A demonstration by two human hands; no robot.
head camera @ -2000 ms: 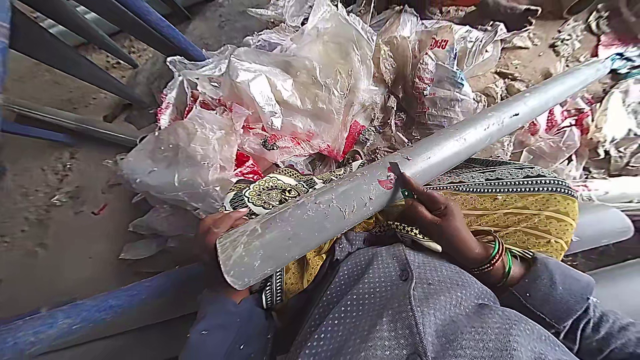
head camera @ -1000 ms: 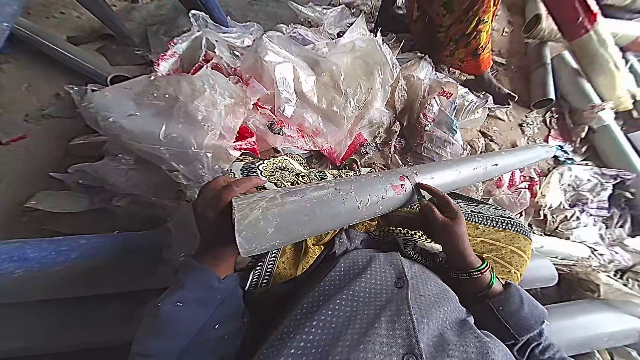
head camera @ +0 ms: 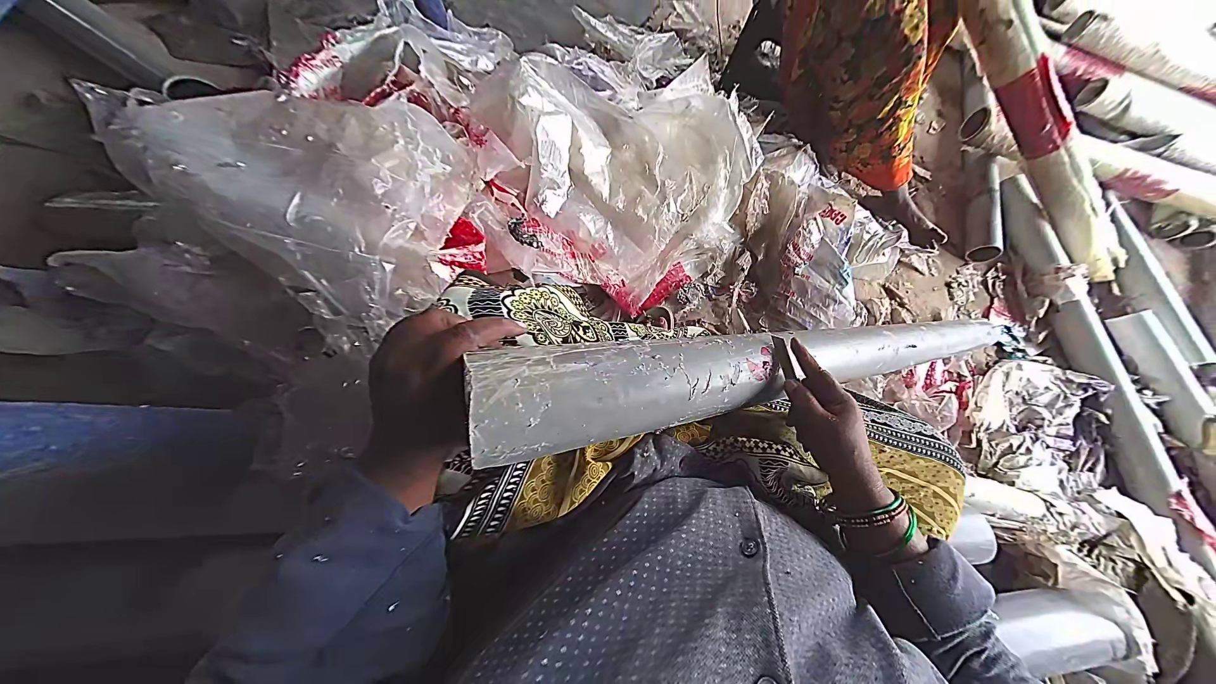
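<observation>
A long grey plastic pipe (head camera: 617, 389) lies across my lap, its wide end at the left and its far end pointing right. At that left end, my left hand (head camera: 423, 389) grips the rim, with some fingers hidden behind it. My right hand (head camera: 831, 418) pinches a small flat blade-like piece (head camera: 787, 359), which touches the pipe's upper surface beside a reddish mark. Scuffs and small flakes show on the pipe. Beneath it is yellow and black patterned cloth (head camera: 917, 475) over my legs.
Crumpled clear plastic sheeting (head camera: 608, 161) is heaped beyond my lap. Another person's foot (head camera: 907, 214) and orange patterned garment (head camera: 855, 85) are at the upper right. More pipes (head camera: 1092, 342) lie along the right. A blue surface (head camera: 114, 437) is at the left.
The view has shifted, bringing the other person's garment and the pipes at right into sight. The held pipe now lies closer to level across the view. Both hands remain on the pipe and blade.
</observation>
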